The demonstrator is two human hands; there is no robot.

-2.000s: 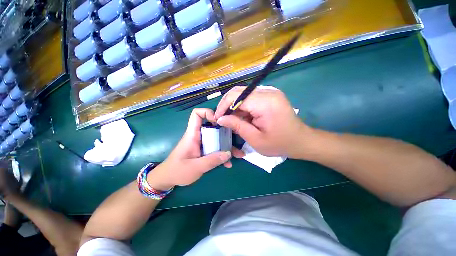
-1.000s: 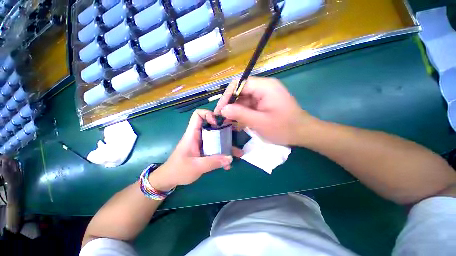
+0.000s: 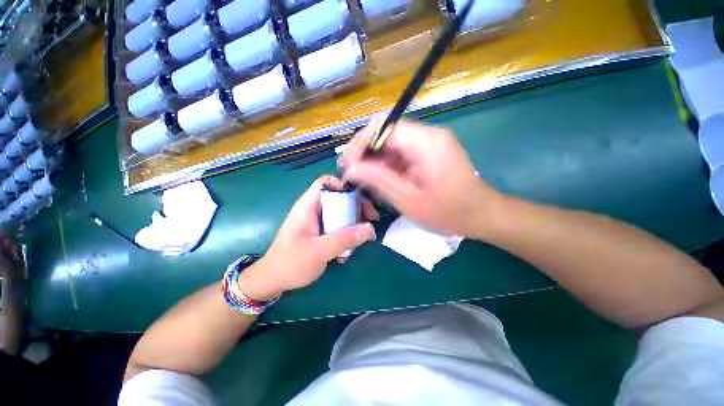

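My left hand (image 3: 298,242) holds a pale white-blue device housing (image 3: 340,212) upright, its black end facing up and away. My right hand (image 3: 421,174) grips a fine brush (image 3: 417,83) like a pen, its long black handle slanting up to the right and its gold ferrule at the fingers. The brush tip is hidden by blurred fingers near the housing's black end. A white wipe (image 3: 421,244) lies on the green mat just below my right hand.
A clear blister tray (image 3: 238,119) of white housings sits on an amber carrier tray (image 3: 556,36). Dark rods (image 3: 306,158) lie along its near edge. A crumpled wipe (image 3: 181,222) and thin dark stick (image 3: 111,226) lie left; a white strip (image 3: 702,79) lies right. Another person's arm (image 3: 11,293) shows far left.
The housing has turned slightly in my left hand, showing less of its black end. My right hand has shifted slightly and the brush leans further right. The person's arm at far left has moved.
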